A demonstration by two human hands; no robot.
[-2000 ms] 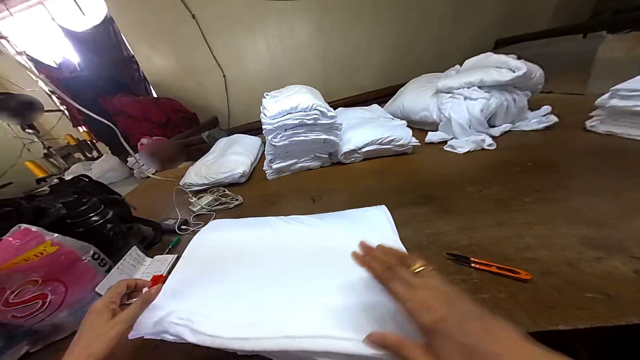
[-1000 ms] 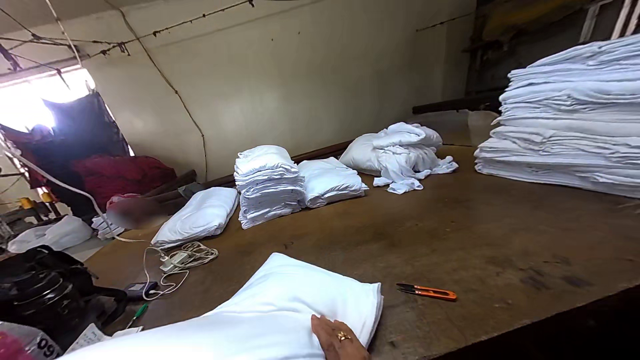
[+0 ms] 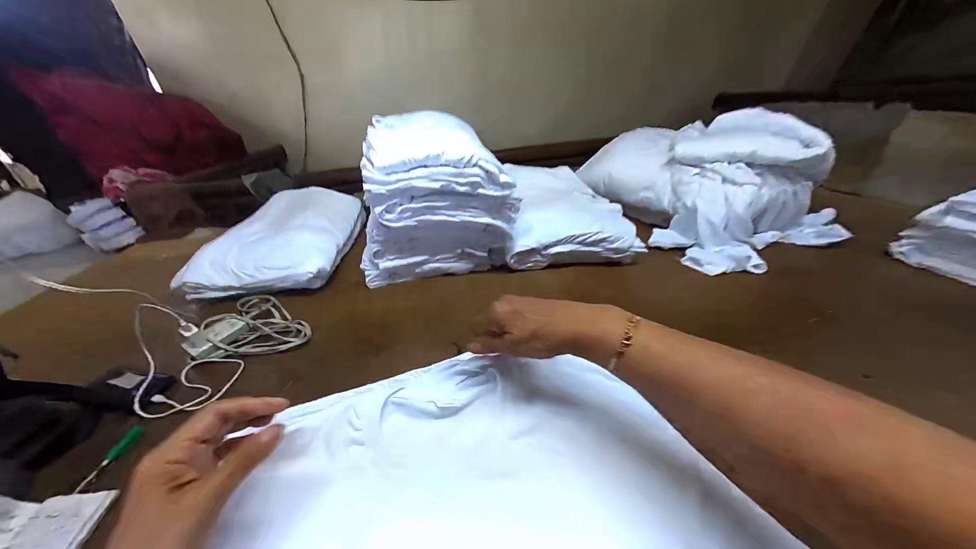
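Note:
A white cloth (image 3: pixel 427 457) fills the lower middle of the view, its far edge slightly raised and creased. My right hand (image 3: pixel 526 328), with a gold bracelet at its wrist, pinches that far edge near the middle. At the cloth's left corner is my left hand (image 3: pixel 206 457), thumb and forefinger around the edge; whether they grip it is hard to tell. Behind the cloth stand a tall stack of folded white cloths (image 3: pixel 435 206), a lower folded pile (image 3: pixel 568 221) beside it, and a flat white bundle (image 3: pixel 274 240) to the left.
A coiled white cable (image 3: pixel 267 328) with an adapter lies on the brown table (image 3: pixel 762 320) at left. Nearer are a green-handled tool (image 3: pixel 122 446) and papers (image 3: pixel 57 518). A heap of white cloth (image 3: pixel 732 175) sits back right, and another stack (image 3: pixel 942 236) at the right edge.
My right hand, earlier flat on the folded white cloth, now pinches its far edge. My left hand, out of view one second ago, is back at the left corner. The view has swung.

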